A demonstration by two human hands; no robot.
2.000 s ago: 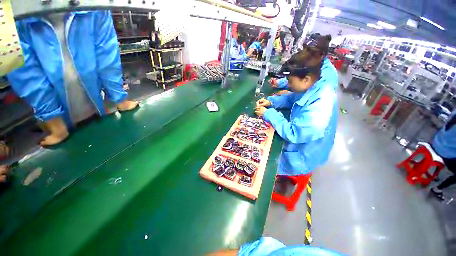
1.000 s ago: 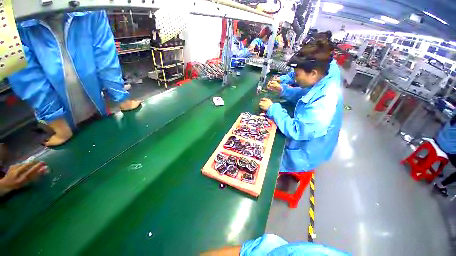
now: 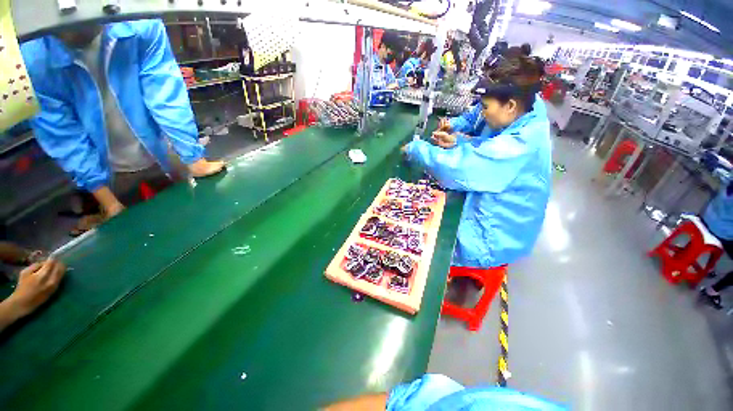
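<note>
A salmon-red compartment tray (image 3: pixel 370 292) holds many small dark units with silver edges (image 3: pixel 390 233) on the green bench, near its right edge. A small dark piece (image 3: pixel 358 297) lies beside the tray's near end. At the bottom edge, a blue sleeve (image 3: pixel 450 395) ends in a strip of bare skin at my right hand or wrist (image 3: pixel 358 404), cut off by the frame. Its fingers are hidden. It is well below the tray and not touching it. My left hand is not in view.
A seated person in blue (image 3: pixel 502 185) works beyond the tray. Another person in blue (image 3: pixel 120 104) leans on the far side. Another person's hand (image 3: pixel 36 285) rests at the left edge. A white device (image 3: pixel 357 156) and a white scrap (image 3: pixel 243 376) lie on the belt.
The white device has shifted slightly right and away. The person at far left has leaned lower. The seated person has moved an arm forward. The hand at the left edge has come further into view.
</note>
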